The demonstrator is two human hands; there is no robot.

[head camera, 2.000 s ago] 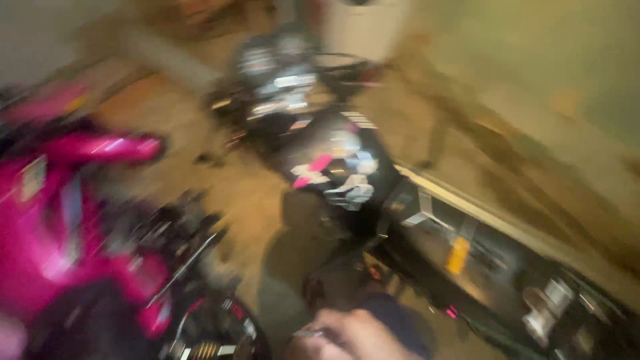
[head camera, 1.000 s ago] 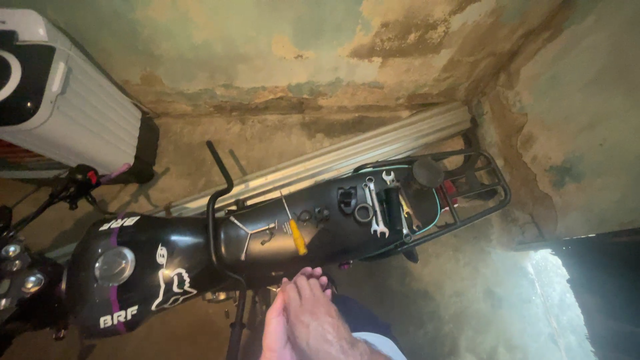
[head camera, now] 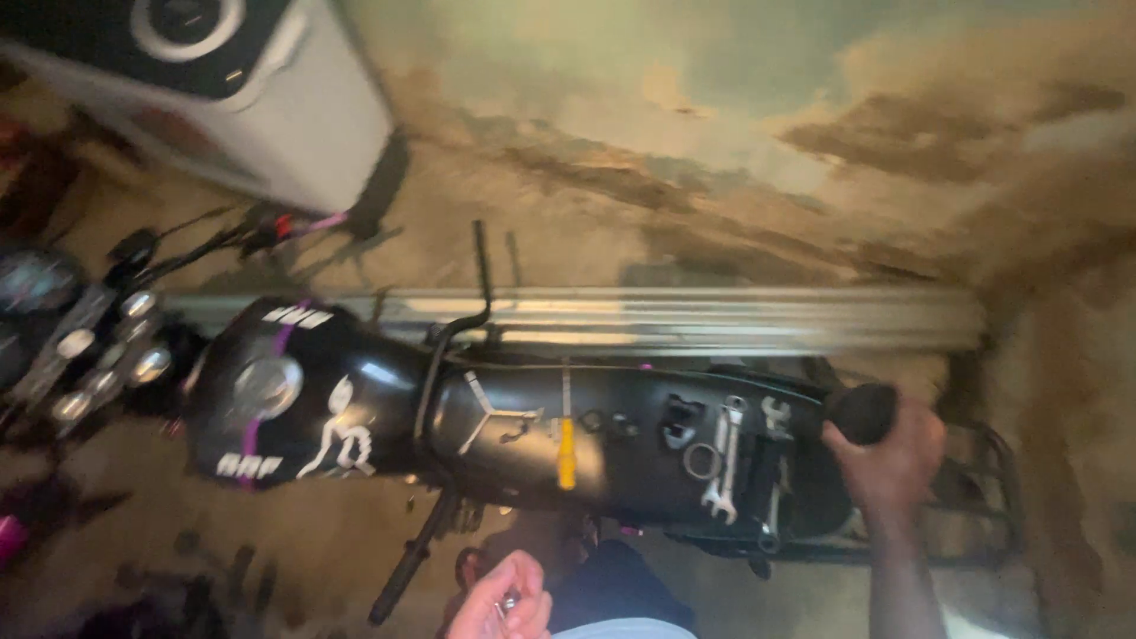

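Note:
My right hand (head camera: 896, 461) grips a dark round object (head camera: 863, 414) at the rear of the black motorcycle seat (head camera: 635, 484); its exact kind is unclear. Near the bottom middle, my left hand (head camera: 506, 599) is closed around a small metal piece (head camera: 508, 603), mostly hidden by the fingers. On the seat lie a three-armed wrench (head camera: 488, 413), a yellow-handled screwdriver (head camera: 566, 453), small dark parts, a metal ring (head camera: 702, 461), combination wrenches (head camera: 728, 457) and another open-ended wrench (head camera: 777, 413).
A black bent handlebar (head camera: 435, 382) lies across the bike between the fuel tank (head camera: 355, 382) and seat. Behind run long pale metal profiles (head camera: 692, 319) along a stained wall (head camera: 710, 115). A white appliance (head camera: 293, 115) stands at upper left. The rear rack (head camera: 1003, 497) is at right.
My right hand has moved from beside my left hand, below the seat, to the round object at the seat's rear and now grips it. The view has shifted.

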